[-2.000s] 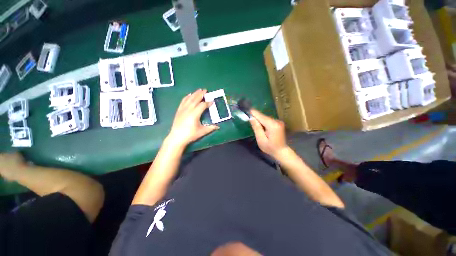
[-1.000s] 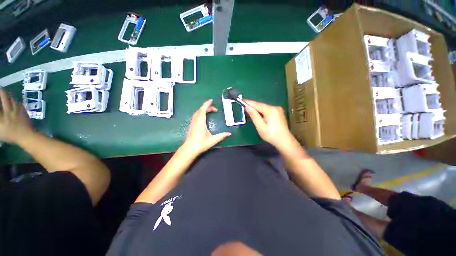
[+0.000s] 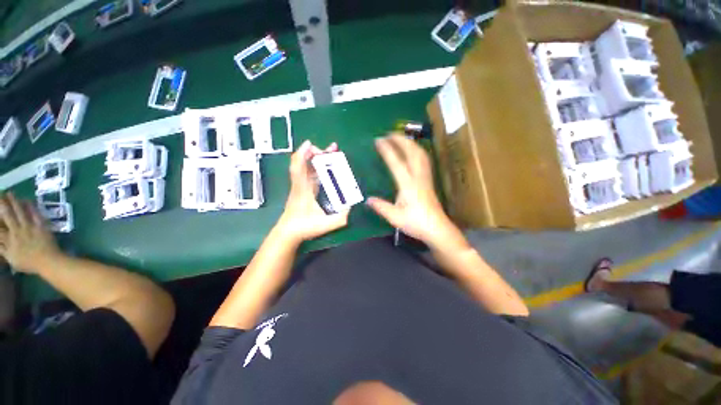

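Note:
A white front housing [image 3: 338, 180] is held tilted above the green bench, its dark window facing up. My left hand [image 3: 304, 194] grips its left side between fingers and thumb. My right hand [image 3: 411, 188] is just right of the housing, fingers spread and slightly blurred, not touching it. The two-headed mallet [image 3: 413, 128] lies beyond my right hand by the carton; its yellow-green and dark heads show, and its handle is mostly hidden by the hand.
Stacked housings [image 3: 221, 170] stand left of my hands, with smaller piles [image 3: 133, 178] further left. An open carton [image 3: 474, 150] of housings is at the right. Conveyor units [image 3: 261, 57] lie beyond the pale rail [image 3: 395, 83] and metal post [image 3: 311, 51]. Another person's hand [image 3: 28, 233] is at far left.
My right hand has let go of the mallet, which now lies beside the carton. My left hand has taken hold of the housing and lifted and tilted it. The conveyor units have shifted left.

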